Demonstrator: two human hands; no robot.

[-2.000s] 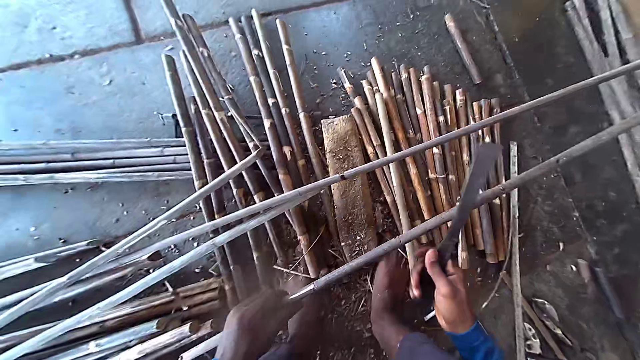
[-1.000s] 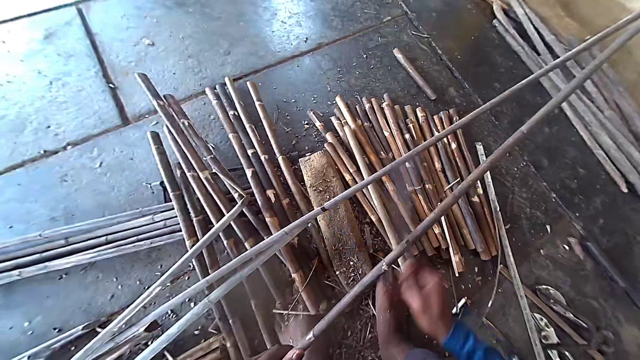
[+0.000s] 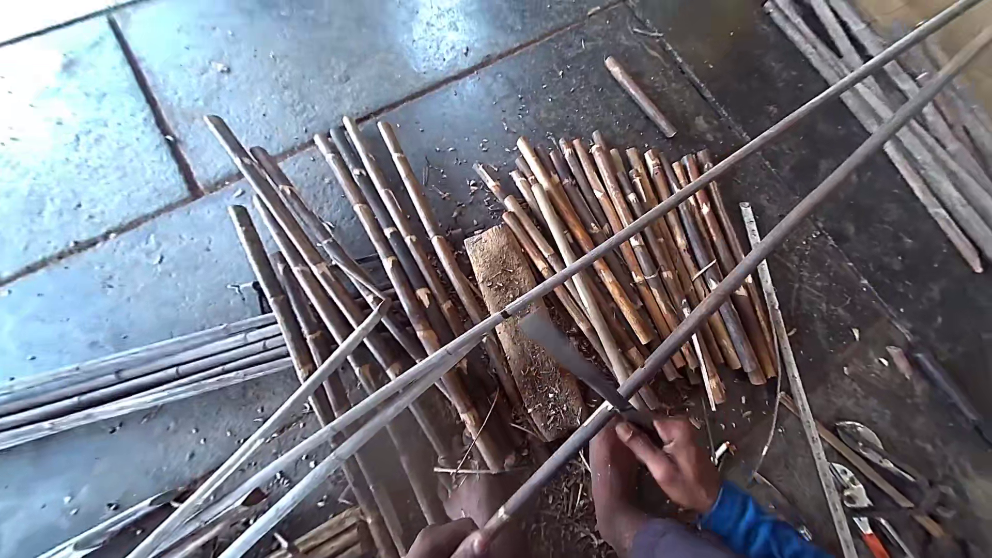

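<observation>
My left hand (image 3: 446,539), at the bottom edge, grips the lower end of a long bamboo pole (image 3: 721,294) that slants up to the right. My right hand (image 3: 678,457), in a blue sleeve, holds a curved-blade knife (image 3: 570,353), its blade pointing up and left over a wooden block (image 3: 496,267). The block lies between my bare feet and the cane pieces. A second long pole (image 3: 659,209) crosses above the block, split into strips toward the lower left, with a dark mark near the blade. The knife's handle is mostly hidden by my fingers.
Short cut bamboo pieces (image 3: 612,287) lie in a row right of the block; longer ones (image 3: 411,271) lie to its left. More poles (image 3: 139,380) are at the left and upper right (image 3: 891,116). Metal tools (image 3: 856,496) lie at lower right. Shavings litter the stone floor.
The knife, upright by the short pieces two seconds ago, now points left over the block. The pole in my left hand has become more steeply slanted. The view has shifted.
</observation>
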